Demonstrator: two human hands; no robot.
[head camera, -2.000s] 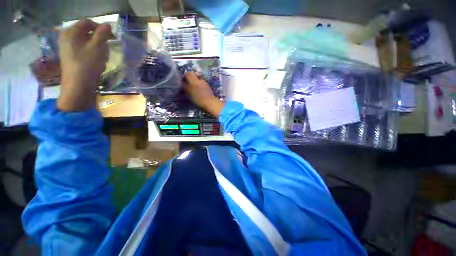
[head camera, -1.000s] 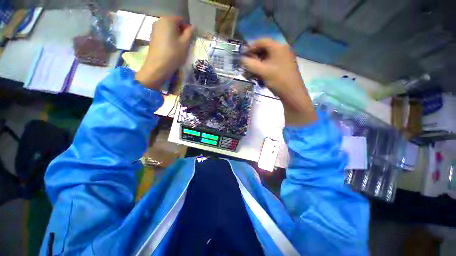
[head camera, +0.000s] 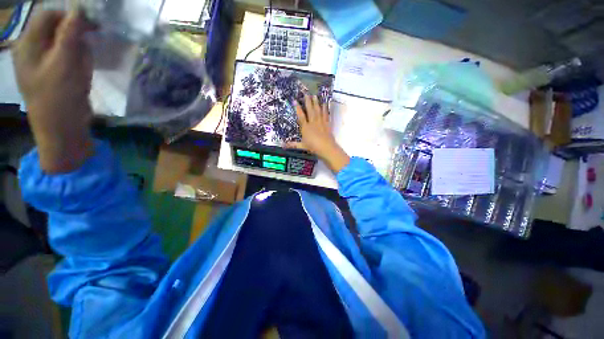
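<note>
A pile of small dark and silvery metal parts (head camera: 261, 106) covers the square pan of the counting scale (head camera: 273, 162), whose green displays are lit. My right hand (head camera: 314, 127) rests with spread fingers on the right side of the pile; whether parts lie under the palm is hidden. My left hand (head camera: 56, 83), raised at the far left, is shut on the top of a clear poly bag (head camera: 165, 83). The bag hangs left of the scale with a dark clump of parts inside. The left fingertips are blurred.
A desk calculator (head camera: 287, 36) lies behind the scale, with a light blue folder (head camera: 344, 20) beside it. A written sheet (head camera: 364, 74) lies right of the pan. Clear plastic trays (head camera: 513, 179) with a white sheet (head camera: 463, 171) on top are farther right. A cardboard box (head camera: 179, 165) is below the bench.
My left hand has moved far left with the bag, away from the scale. My right hand has come down from above the calculator onto the pile, its fingers spread.
</note>
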